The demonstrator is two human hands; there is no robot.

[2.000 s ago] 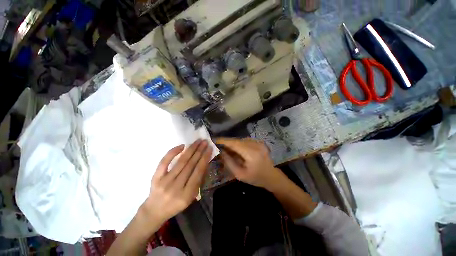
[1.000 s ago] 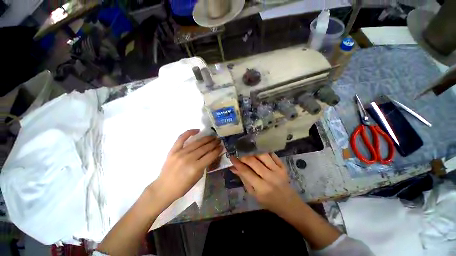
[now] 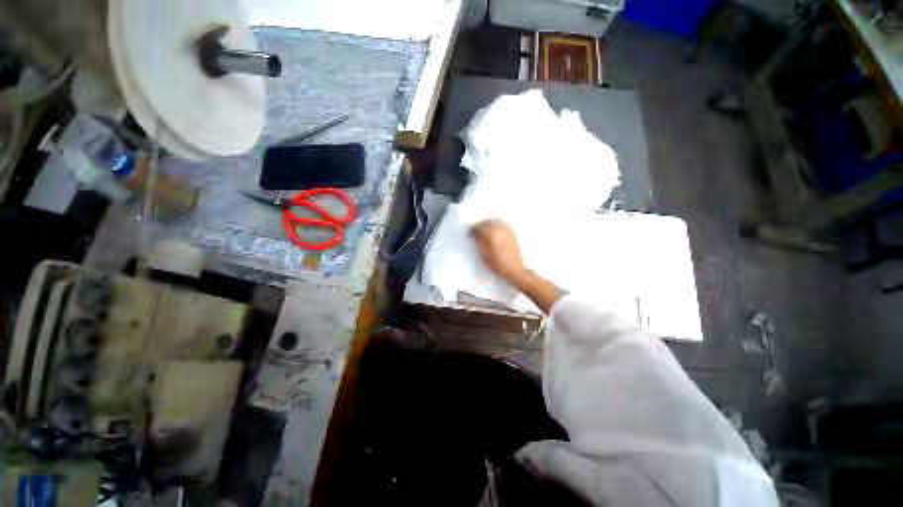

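My right hand [image 3: 500,250] is on the stack of white fabric pieces [image 3: 569,238] on the low stand at my right. Its fingers are bent down onto the cloth near the stack's left side. Whether they pinch a piece cannot be told. The upper white pieces are crumpled, and flat ones lie at the right. My left hand is out of the picture. The cream overlock machine [image 3: 193,317] is at the lower left, cut off by the edge, and its needle area does not show clearly.
Red-handled scissors [image 3: 319,218], a dark phone-like rectangle [image 3: 313,166] and a thin pale stick [image 3: 322,127] lie on the blue-grey cloth [image 3: 337,74]. A large white disc-shaped holder [image 3: 188,79] is at upper left. A dark board [image 3: 614,119] is under the pile's far end.
The view has swung right, from the machine to the low stand. My right hand has left the needle area and is on the white stack. My left hand has gone out of view.
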